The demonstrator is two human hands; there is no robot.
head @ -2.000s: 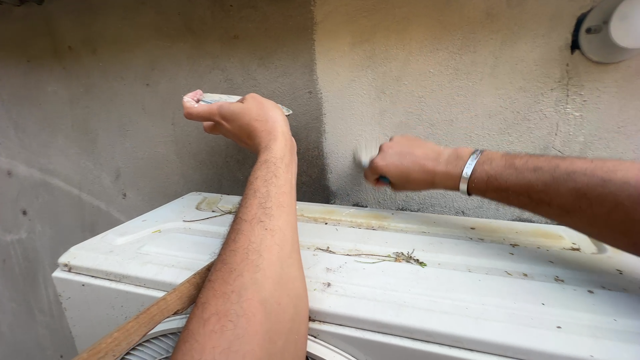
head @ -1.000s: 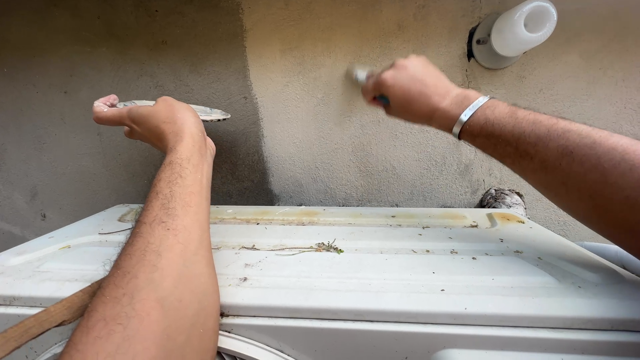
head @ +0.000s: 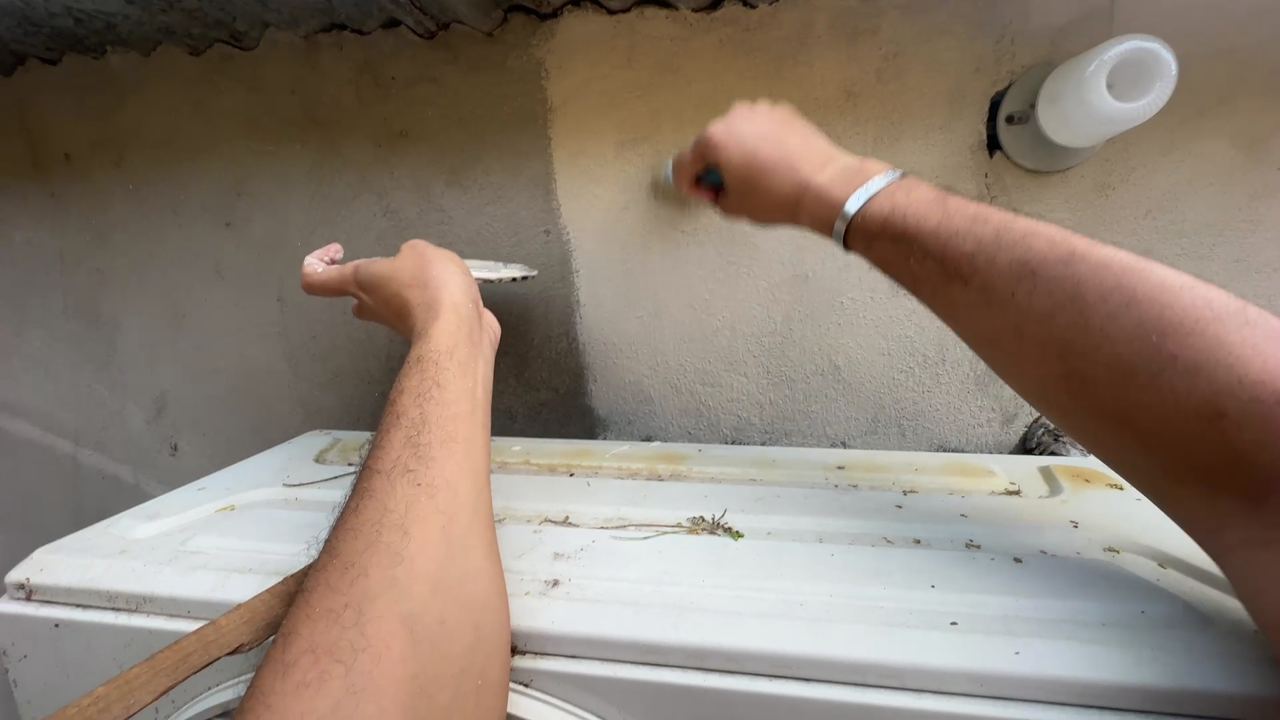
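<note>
My left hand (head: pixel 400 285) holds up a pale, flat, round-edged plate or lid (head: pixel 503 271), mostly hidden behind the hand; its fingertips bear white smears. My right hand (head: pixel 765 165), a silver bracelet (head: pixel 866 205) at its wrist, is closed on a small brush-like tool (head: pixel 664 178) with a dark handle, blurred by motion. That tool is at the rough plastered wall (head: pixel 720 320), on its lighter part. A sharp upright edge divides this from the darker wall section (head: pixel 420 170) on the left.
Below the wall stands a white metal outdoor unit (head: pixel 620 590) with dirt, rust stains and a dried sprig (head: pixel 700 526) on top. A wooden stick (head: pixel 190 650) leans at lower left. A white lamp-like fixture (head: pixel 1105 90) juts from the wall; a corrugated roof edge (head: pixel 300 20) hangs above.
Against the wall, my right hand with the tool is higher than two seconds ago. My left hand still holds the plate. The view has shifted, now showing the roof edge.
</note>
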